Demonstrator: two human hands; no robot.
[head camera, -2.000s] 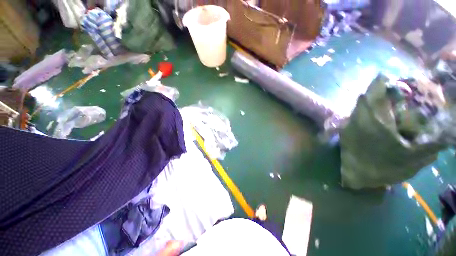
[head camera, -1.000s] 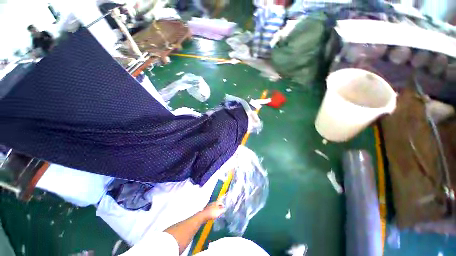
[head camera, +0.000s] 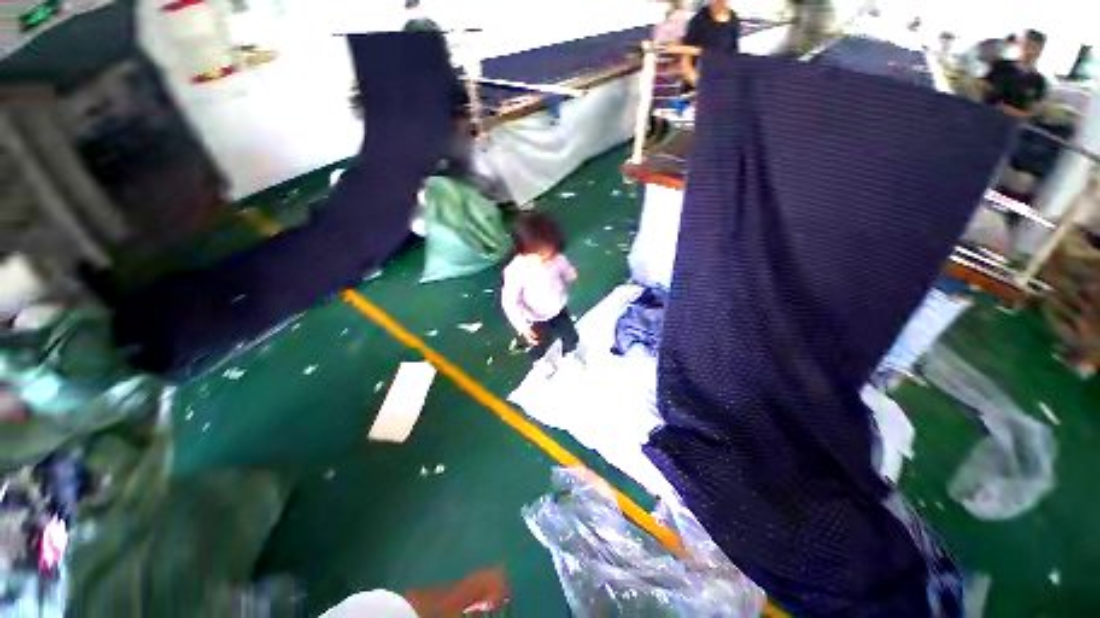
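Observation:
Dark cloth with small pale dots (head camera: 808, 302) hangs in a wide length from the table end at the right down to the floor. White cloth (head camera: 591, 386) lies on the floor at its left edge, with a crumpled dark blue piece (head camera: 639, 324) on it. Clear crumpled plastic (head camera: 615, 549) lies at the cloth's foot. My left hand (head camera: 464, 594), apparently, is a blurred brown shape beside a white sleeve at the bottom edge; its fingers cannot be made out, and it appears apart from the cloth. My right hand is out of view.
A small person (head camera: 538, 290) stands on the green floor left of the cloth. Another dark length (head camera: 404, 133) curves down at the left. A green sack (head camera: 464, 229), a pale flat board (head camera: 403, 401) and blurred green sacks (head camera: 181, 519) lie around. People (head camera: 712, 27) are at the back tables.
The view has swung left, so the hanging cloth now shows at the right and the white bin is out of view. My left arm has dropped to the bottom edge. The small person has come into view.

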